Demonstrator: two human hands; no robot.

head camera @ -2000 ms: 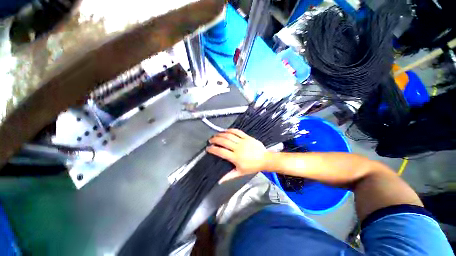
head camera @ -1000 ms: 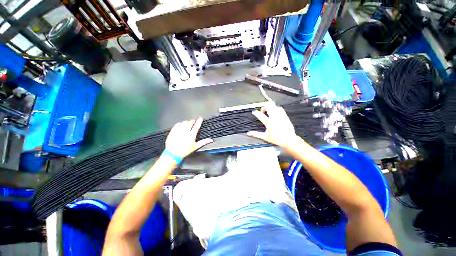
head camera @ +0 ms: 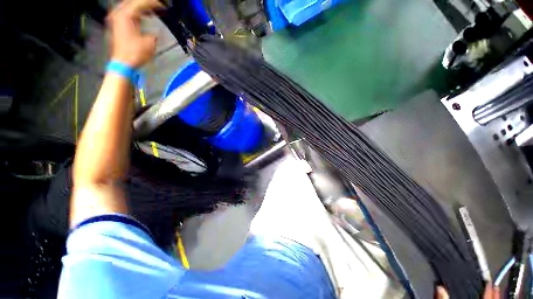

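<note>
A thick bundle of black cables (head camera: 350,152) runs along the bench from the upper left to the bottom right. My left hand (head camera: 131,35) is raised at the top left, beside dark cables near the bundle's far end. It is blurred, and whether it grips anything is unclear. Only fingertips of my right hand (head camera: 492,291) show at the bottom edge, on both sides of the bundle, pressing it between them. A narrow grey metal bar (head camera: 474,242) lies on the bench beside the bundle.
The press plate (head camera: 467,111) with shiny posts is at the right. A green mat (head camera: 327,64) covers the bench's left part. A pale round rail (head camera: 175,104) crosses over a blue bin (head camera: 242,131). More black cables (head camera: 175,187) hang at the left. A blue crate (head camera: 301,9) is at the top.
The view has turned left. My left hand has left the middle of the bundle and moved out towards its left end. My right hand is now mostly out of the picture.
</note>
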